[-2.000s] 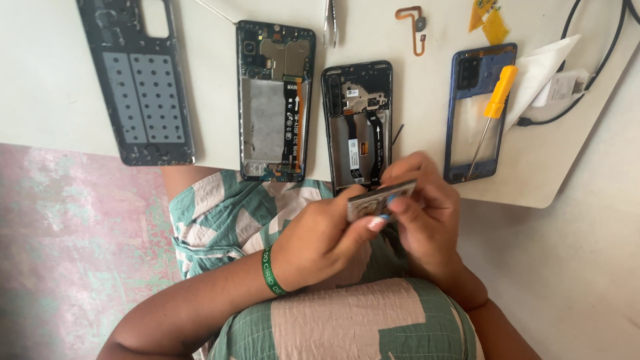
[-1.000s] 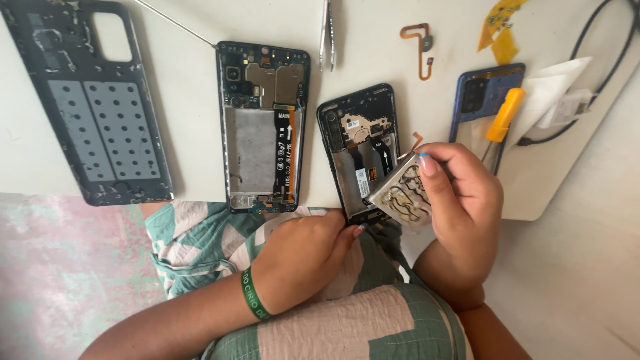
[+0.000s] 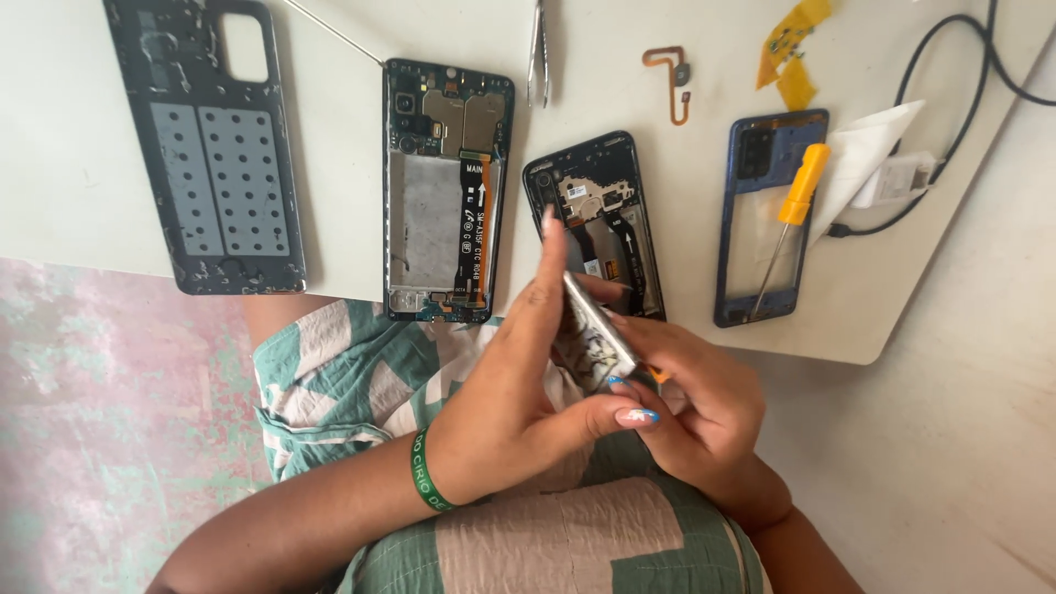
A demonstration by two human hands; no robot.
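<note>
My right hand (image 3: 701,396) grips a flat silver phone battery (image 3: 601,334), tilted on edge, with uneven adhesive residue on its face and an orange flex connector at its lower end. Flat and with its fingers extended, my left hand (image 3: 528,379) is beside the battery's left side; whether it presses on it is hard to tell. Just beyond both hands lies an opened black smartphone (image 3: 606,214), its lower part partly hidden by them. To its left, a second opened smartphone (image 3: 437,198) shows its circuit board, a bare metal bay and a ribbon cable.
A black phone back cover (image 3: 223,181) lies at left. Metal tweezers (image 3: 539,54) and a thin rod (image 3: 334,31) are at the back. Rightward are an orange flex cable (image 3: 678,82), yellow tape (image 3: 792,49), a blue phone frame (image 3: 734,223) under a yellow screwdriver (image 3: 796,194), white paper (image 3: 862,157) and a charger (image 3: 895,180).
My left hand has moved from the black phone's lower edge to beside the battery, fingers now extended. The battery, still in my right hand, has tilted up on edge.
</note>
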